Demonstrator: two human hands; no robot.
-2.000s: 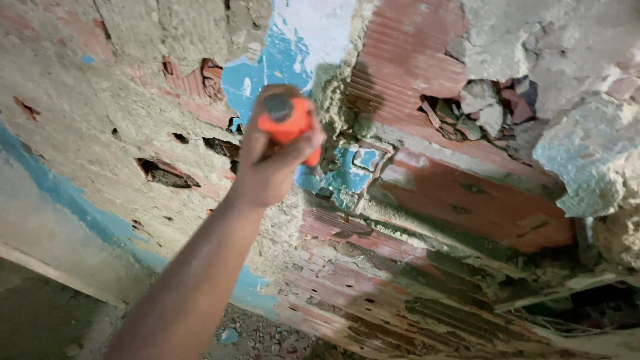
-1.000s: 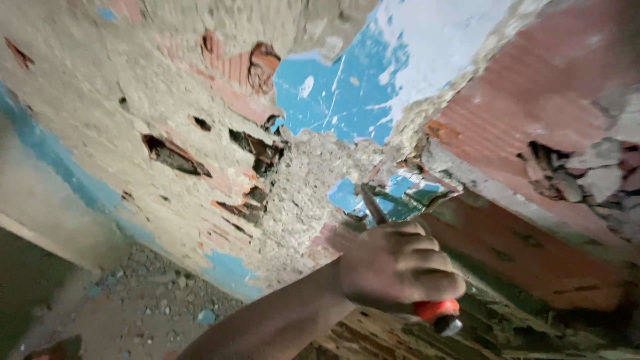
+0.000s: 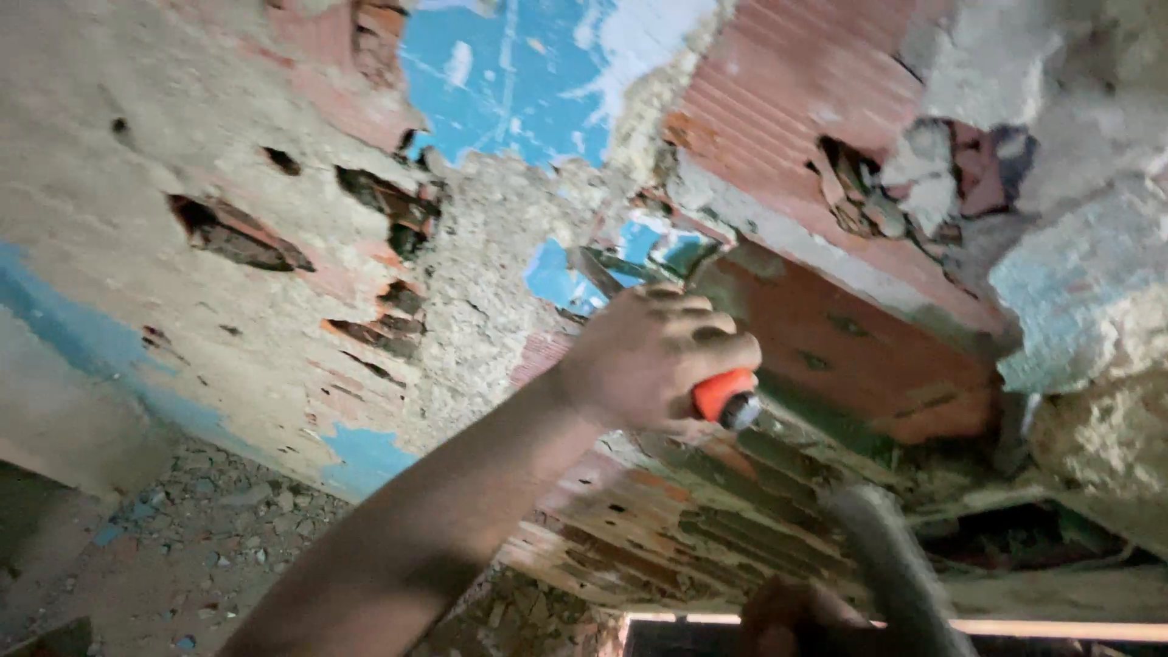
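My left hand (image 3: 662, 360) is closed around the orange handle of a chisel (image 3: 725, 397), its dark butt end sticking out below the fingers. The metal blade runs up and left from the fist to a patch of blue-painted plaster (image 3: 557, 274) on the broken wall; whether the tip touches cannot be told. At the bottom, my right hand (image 3: 794, 616) shows dark and blurred around a grey, elongated tool (image 3: 890, 557), possibly a hammer. Rough mortar and ribbed red hollow clay brick (image 3: 789, 64) surround the blue patch.
Larger blue and white paint (image 3: 511, 82) remains above. Holes (image 3: 237, 237) open in the wall at left, and a broken cavity with rubble (image 3: 931, 178) lies at upper right. Debris (image 3: 246, 520) covers the floor at lower left. Rough plaster (image 3: 1077, 292) juts out at right.
Two seconds ago my left hand was raised, with the orange handle's end toward the camera; then the blade came against or near the blue patch. My right hand and the grey tool have come into view.
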